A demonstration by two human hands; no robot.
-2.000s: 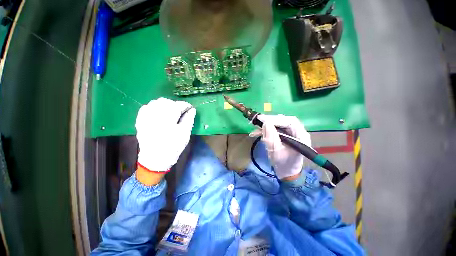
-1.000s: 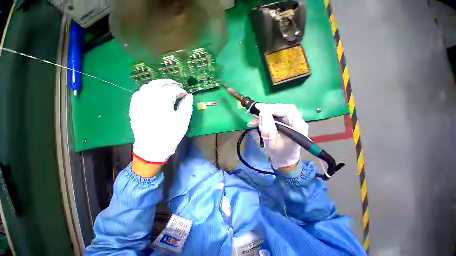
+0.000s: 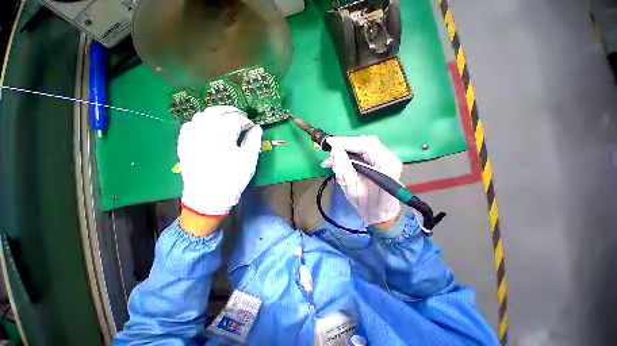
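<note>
The green circuit board (image 3: 260, 91) lies on the green mat below the extraction hood, its left part partly covered by my left hand. My left hand (image 3: 220, 159), in a white glove, is closed at the board's near edge; the solder wire (image 3: 139, 111) runs to it from the upper left. A small dark thing shows between its fingers. My right hand (image 3: 365, 177), gloved, holds the soldering iron (image 3: 392, 186) like a pen, its tip at the board's right near corner; I cannot tell if it touches. Small yellow pieces (image 3: 266, 145) lie on the mat.
The hood (image 3: 210, 40) hangs over the board's far side. The iron stand (image 3: 365, 34) with its yellow sponge (image 3: 380, 84) stands at the right. A blue stick (image 3: 99, 88) lies at the left edge, below a beige box (image 3: 95, 17). A conveyor (image 3: 47, 169) runs at far left.
The view has shifted, so the board and stand appear further left. My left hand has moved onto the board's near edge. The iron's tip has come to the board's right corner.
</note>
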